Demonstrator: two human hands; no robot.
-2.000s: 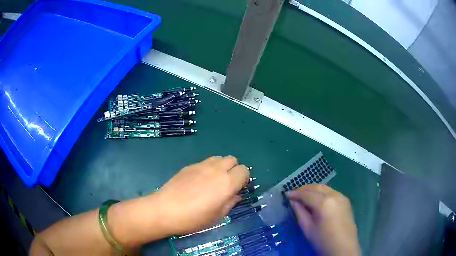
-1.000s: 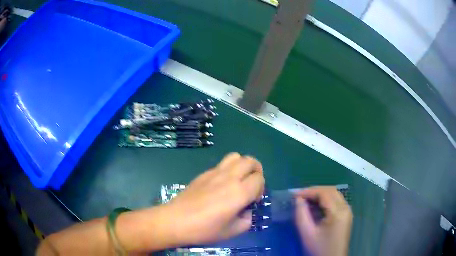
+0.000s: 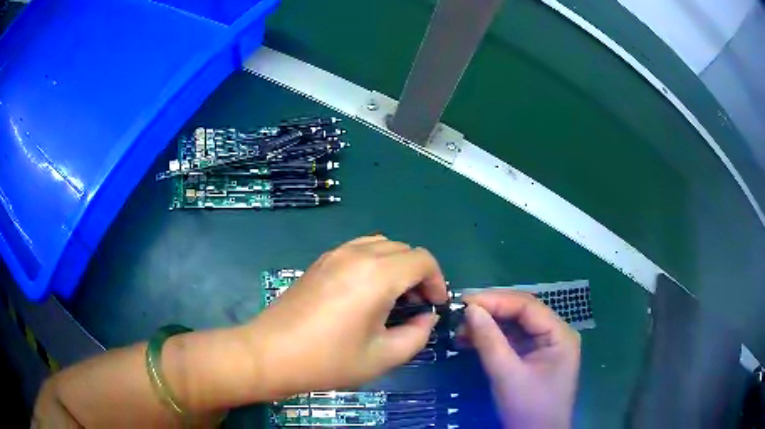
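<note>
My left hand (image 3: 361, 306), with a green bangle at the wrist, grips the black body of one circuit board assembly (image 3: 411, 312) near its pale tip. My right hand (image 3: 524, 343) has thumb and forefinger pinched at that tip, on a tiny dark piece, probably an adhesive piece. The backing sheet (image 3: 570, 303), with a grid of black pieces, lies behind my right hand, partly hidden by it. More circuit board assemblies (image 3: 335, 410) lie in rows under and below my left hand, tips pointing right.
A pile of circuit board assemblies (image 3: 252, 167) lies at the upper left. A blue tray (image 3: 92, 109) stands left of it. A white edging strip (image 3: 537, 188) crosses the green bench behind, with a grey upright post (image 3: 436, 75) on it. A grey panel stands at the right.
My right hand has moved left from the backing sheet to the tip at my left hand. The backing sheet now lies flatter across, more hidden by my right hand. The view has shifted slightly.
</note>
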